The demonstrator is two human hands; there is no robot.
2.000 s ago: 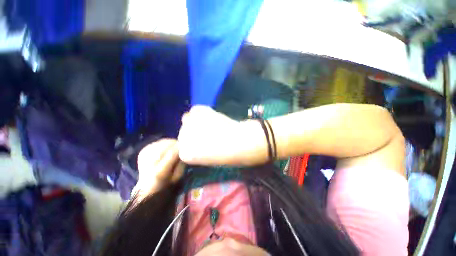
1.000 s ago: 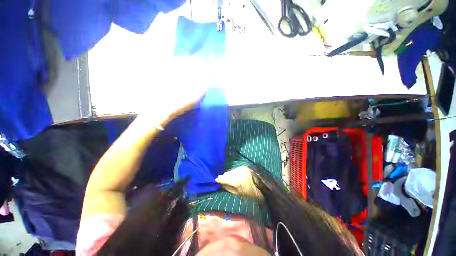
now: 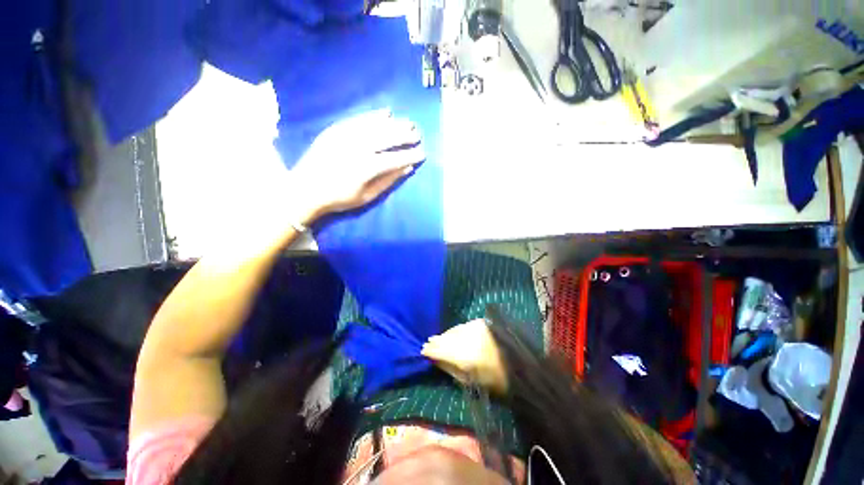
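Observation:
A long royal blue fabric panel runs from beside the needle and presser foot over the white table's front edge to my lap. My left hand lies flat on top of the panel, left of and nearer to me than the presser foot, with its thumb apart from the fingers. My right hand pinches the panel's lower end over the striped green apron; hair partly hides this hand. Whether the foot is on the cloth is not clear.
A blue fabric heap is at the upper left. Black scissors, a dark pointed tool and a yellow tool lie right of the needle. A red basket with dark cloth stands under the table.
Since one second ago, my left hand has moved forward onto the cloth. More blue cloth now covers the table beside the needle. My right hand still holds the lower end.

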